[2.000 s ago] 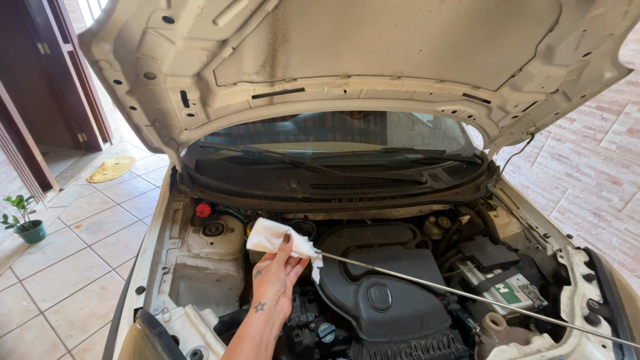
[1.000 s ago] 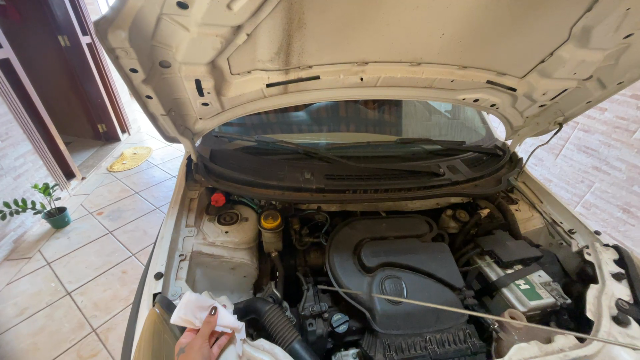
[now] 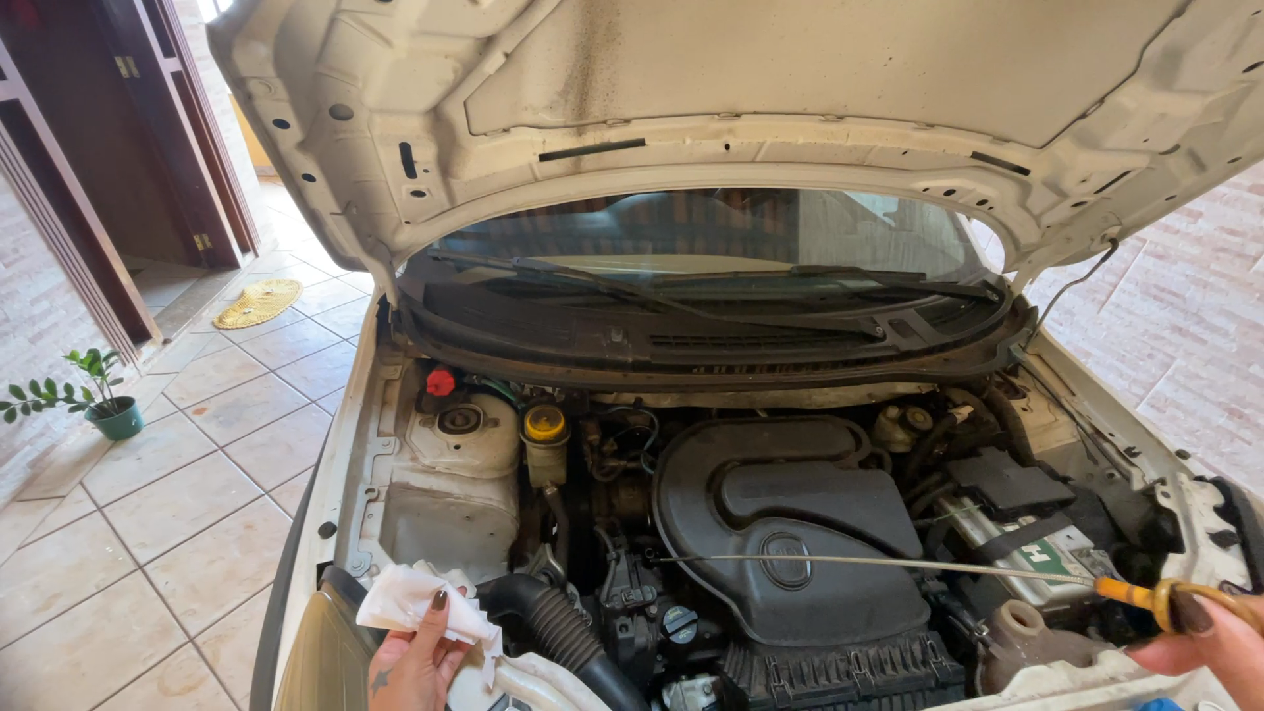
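Observation:
My left hand [image 3: 420,660] pinches a crumpled white paper towel [image 3: 427,604] between thumb and fingers, above the engine bay's front left edge by the headlight. At the lower right, my right hand [image 3: 1210,642] grips the orange handle [image 3: 1136,594] of an engine oil dipstick. The dipstick's thin metal rod [image 3: 869,561] extends leftward across the black plastic engine cover [image 3: 790,523], its tip near the cover's left side. Whether the rod touches anything there, I cannot tell. Below the tip is a dark oil filler cap [image 3: 679,624].
The raised white hood [image 3: 691,158] hangs over the bay. A battery [image 3: 1027,553] sits at the right, a yellow-capped reservoir [image 3: 545,439] at the left, and a black corrugated hose [image 3: 563,627] near my left hand. A potted plant [image 3: 117,419] stands on the tiled floor.
My left hand, with the paper towel, has moved from the dipstick rod near the engine cover down to the front left of the bay. My right hand and the orange handle have come into view.

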